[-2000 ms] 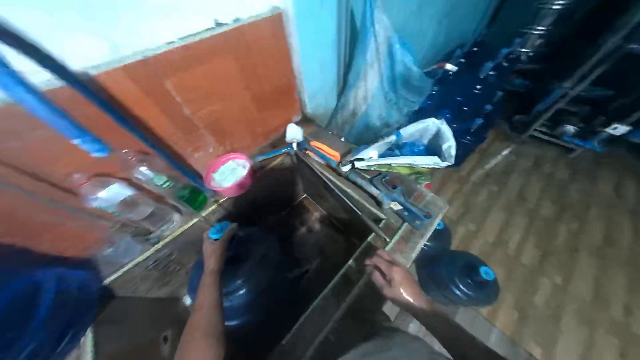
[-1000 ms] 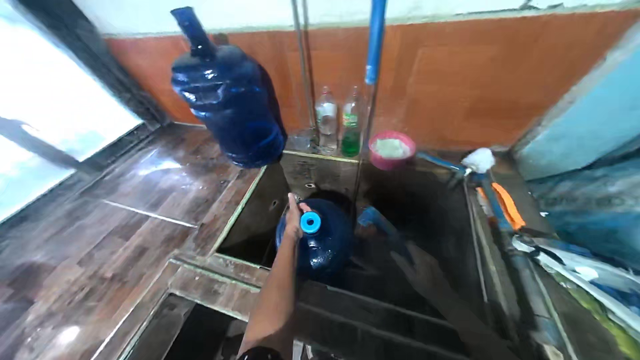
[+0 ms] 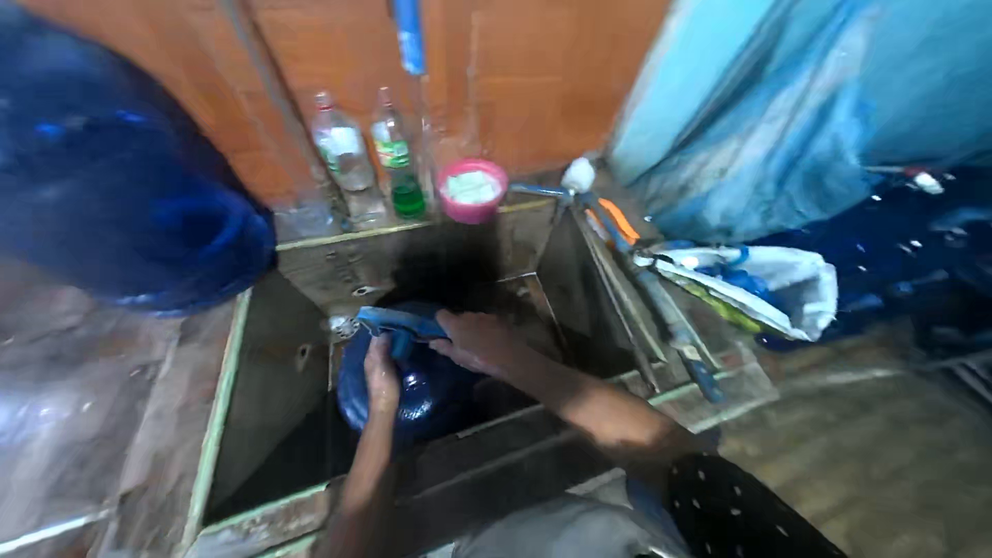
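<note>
A large blue plastic water jug stands in the tiled basin, with its neck up. My right hand is closed on the end of a blue tool, whose head lies over the jug's neck; its exact kind cannot be told. At the left side of the neck is my left hand, fingers raised against the neck and the tool's head. Whether it grips either one is unclear. Blur hides the fine detail.
Another big blue jug is at the left on the ledge. Behind the basin are a clear bottle, a bottle with green liquid and a pink bowl. Orange-handled tools and a white bag lie right.
My right hand has brought the blue tool from the jug's right side onto its neck. The jug's blue cap, plain before, is now largely hidden. The view has swung right.
</note>
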